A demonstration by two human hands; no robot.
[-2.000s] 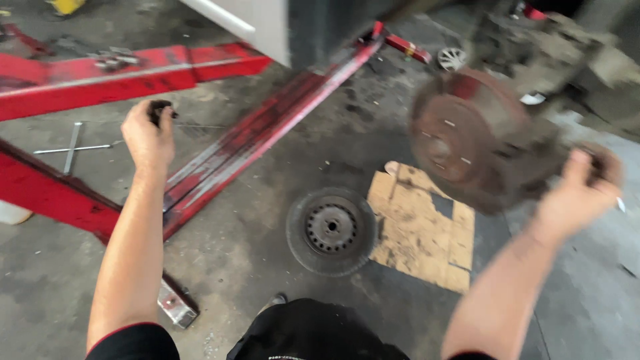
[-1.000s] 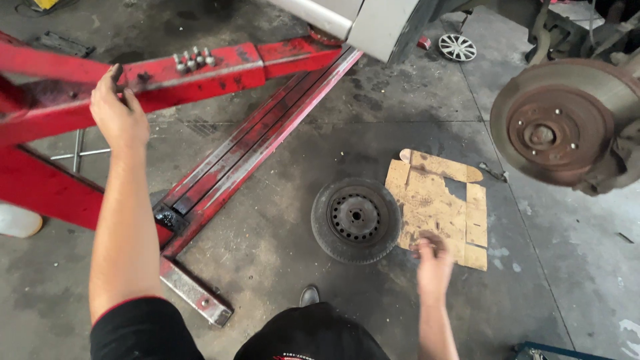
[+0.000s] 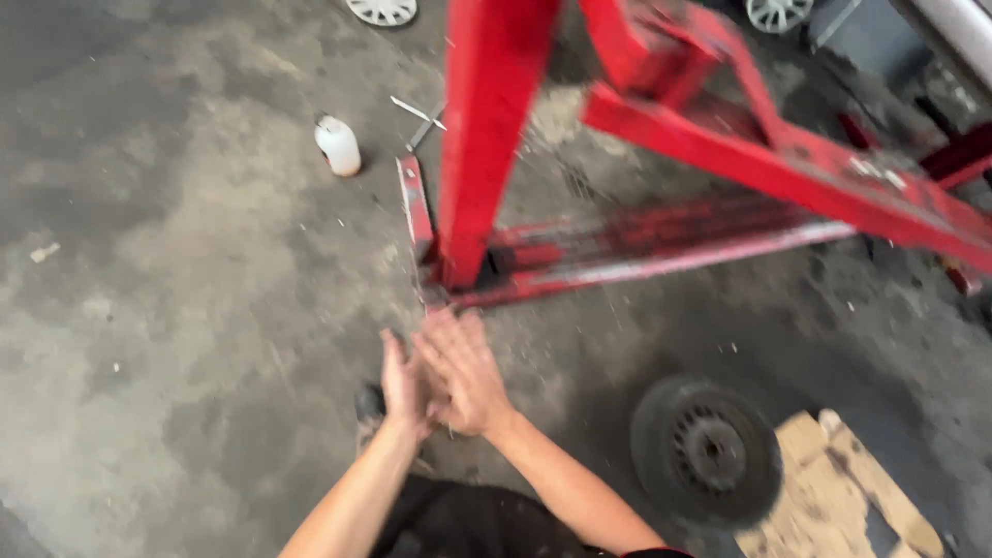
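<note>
My left hand [image 3: 404, 384] and my right hand [image 3: 463, 376] are together in front of my body, palms turned toward each other, blurred by motion. No object shows in either one, and the space between the palms is partly hidden. Just beyond the fingertips stands the foot of a red steel lift post [image 3: 488, 139]. A wheel with a black steel rim [image 3: 709, 449] lies flat on the floor to the right, beside a stained piece of cardboard [image 3: 841, 480].
A red lift arm [image 3: 736, 155] reaches across the upper right, with small metal parts on it. A red base beam [image 3: 659, 240] runs along the floor. A white plastic bottle [image 3: 338, 146], a four-way lug wrench [image 3: 422, 120] and a wheel cover [image 3: 382, 8] lie farther off.
My hands were wide apart and are now together. My left hand has left the red lift arm. The view has swung left, and the brake disc is out of sight.
</note>
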